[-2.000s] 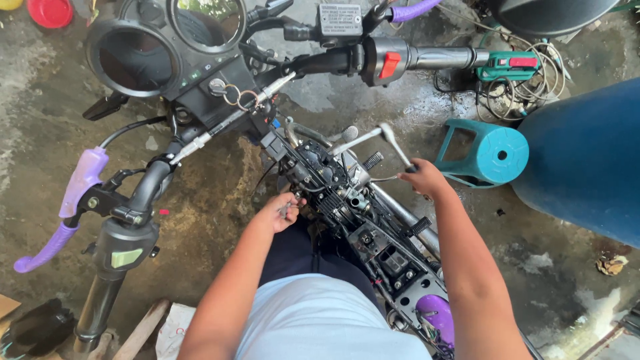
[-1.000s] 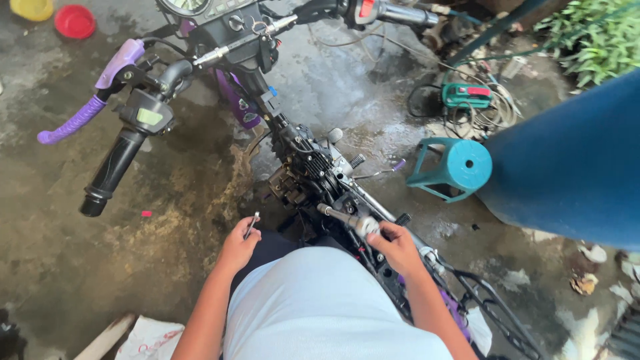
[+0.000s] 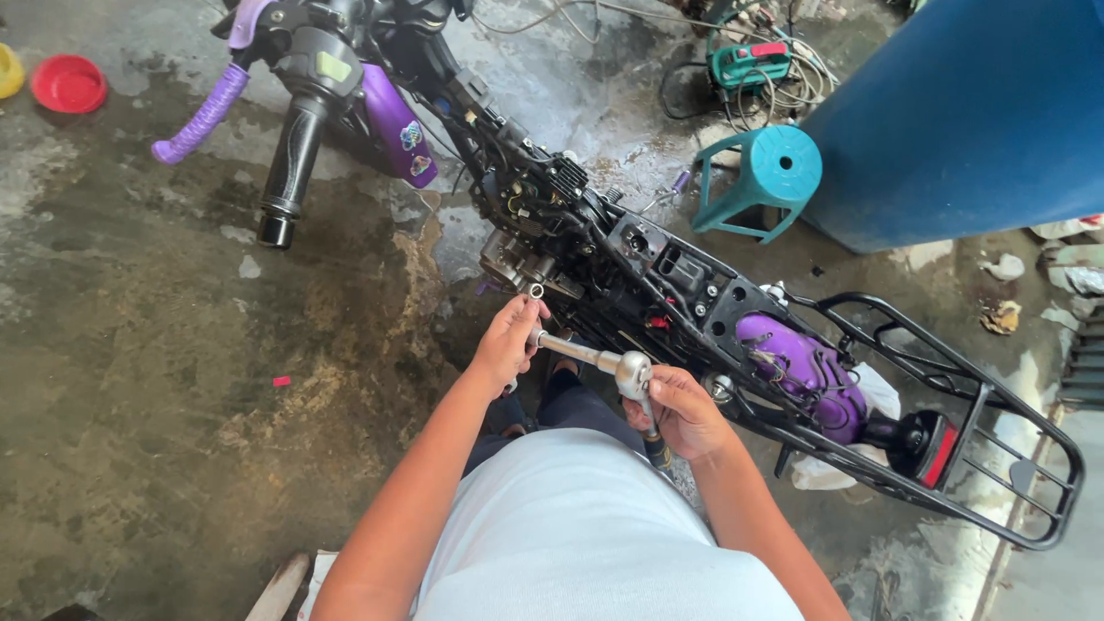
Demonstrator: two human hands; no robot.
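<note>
My right hand [image 3: 681,410] grips a ratchet wrench [image 3: 634,373] at its head, and its extension bar [image 3: 573,349] points left toward my other hand. A small ring-ended metal tool, probably a wrench [image 3: 536,291], stands out above the fingertips of my left hand [image 3: 509,341], which is closed on it. The socket end of the extension lies against or just beside the left fingers; contact is unclear. Both hands are in front of my body, beside the stripped motorcycle frame [image 3: 690,315]. The engine [image 3: 509,259] shows just beyond the left hand.
The handlebar grip [image 3: 293,164] and purple lever [image 3: 203,116] reach in from the upper left. A teal stool [image 3: 783,164], a blue barrel [image 3: 957,129] and a green power tool [image 3: 749,65] with coiled cords stand beyond the motorcycle. A black rear rack [image 3: 949,345] extends right.
Two seconds ago both hands were at the motorcycle; one second ago they were apart, holding tools. Now they have come together in front of my body. The view has shifted toward the motorcycle's rear.
</note>
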